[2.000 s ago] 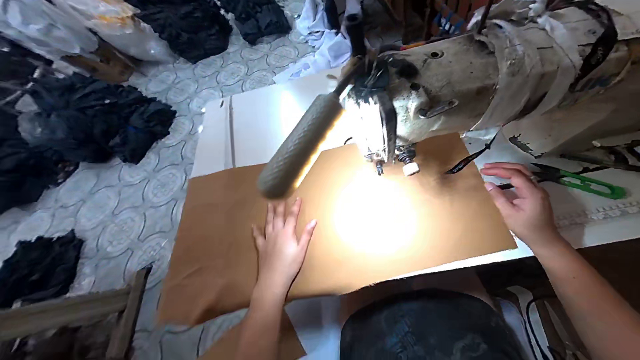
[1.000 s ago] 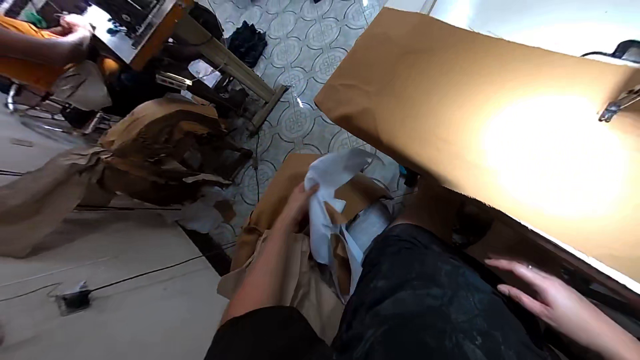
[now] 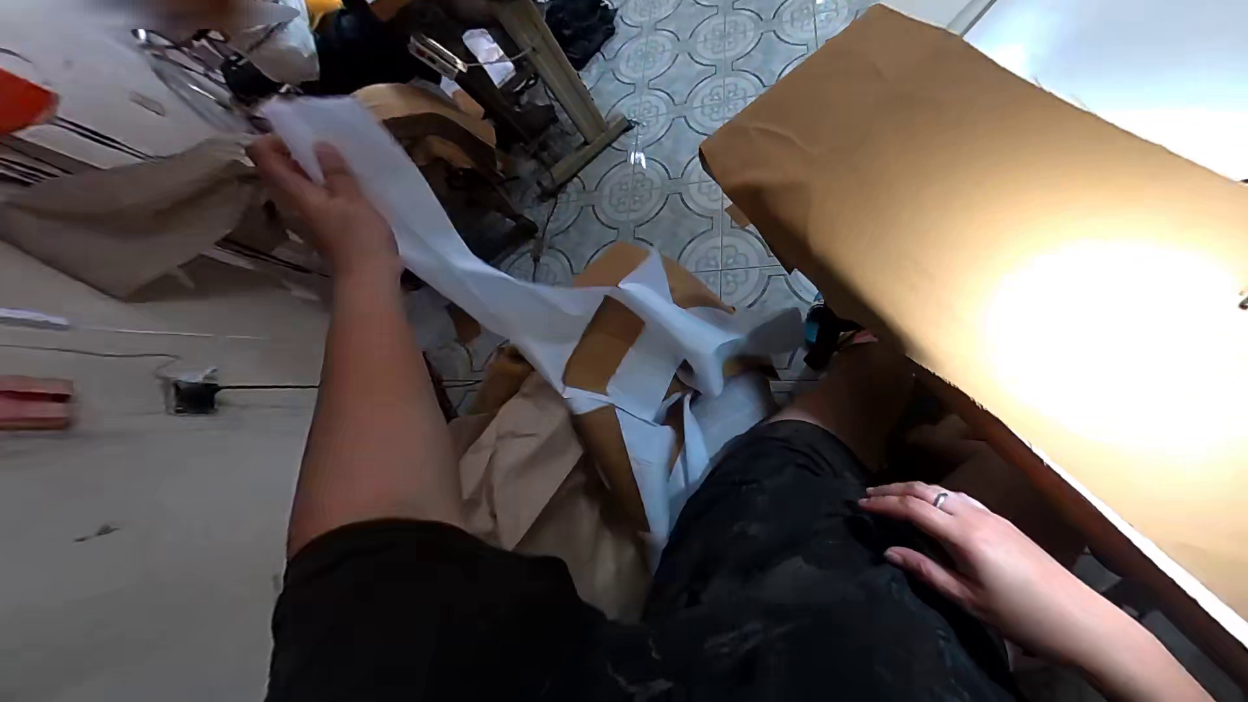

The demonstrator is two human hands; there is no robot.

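My left hand (image 3: pixel 336 210) grips the upper end of a long white strip of fabric or interfacing (image 3: pixel 439 249), held out at the upper left. The strip runs down to a pile of white pieces (image 3: pixel 639 375) and tan cloth (image 3: pixel 536 458) beside my left leg. My right hand (image 3: pixel 960 551), a ring on one finger, rests palm down on my dark shorts with nothing visible in it. Right of it, a brown fabric panel (image 3: pixel 907 175) lies over the white worktable, brightly lit near its right side; the panel's left edge hangs past the table.
A metal stand leg (image 3: pixel 575 97) rises from the patterned tile floor (image 3: pixel 726 97). Grey-brown cloth (image 3: pixel 136 214) drapes at the left over a pale surface (image 3: pixel 175 526), which bears a small black object (image 3: pixel 195 395) with a cord. A blurred person's hand is at the top left.
The view has swung left from the sewing machine. Since one second ago, my left hand has moved up and away from the pile, drawing the white strip out. My right hand stays by my thigh.
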